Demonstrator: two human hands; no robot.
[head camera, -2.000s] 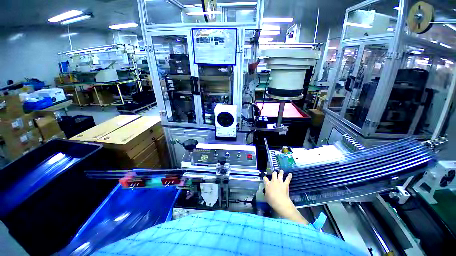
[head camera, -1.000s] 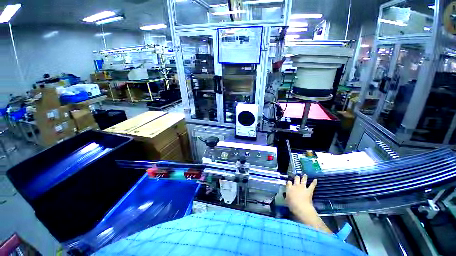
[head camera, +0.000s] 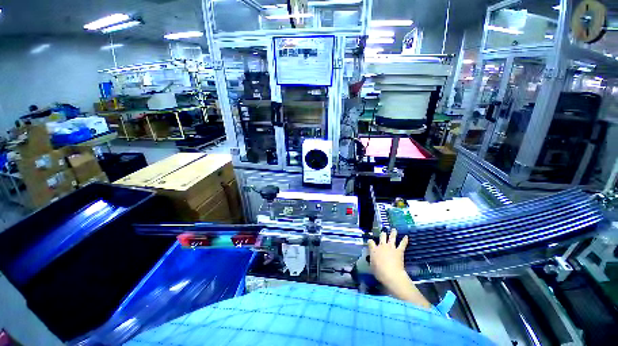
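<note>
My right hand (head camera: 389, 258) is bare, with its fingers apart, at the near left end of the tube rack (head camera: 501, 233), a curved bank of parallel dark and silver tubes. Its fingertips touch or hover over the rack's end; I cannot tell which. A tube track (head camera: 335, 233) runs left from the hand across the machine front. Long dark tubes (head camera: 159, 230) stick out at its left end, above the red holders (head camera: 194, 240) with green between them. My left hand is not in view; the blue checked sleeve or garment fills the lower middle.
The control panel (head camera: 308, 209) stands behind the track. A blue bin (head camera: 183, 280) with shiny film lies at lower left, beside a large black tote (head camera: 64, 277). Brown cartons (head camera: 179, 177) stand behind them. A white fan (head camera: 317, 162) and a bowl feeder (head camera: 403, 101) stand behind the machine.
The view swung left and then partly back to the right, so everything shifts in the picture. My right hand stays at the rack's left end, fingers spread.
</note>
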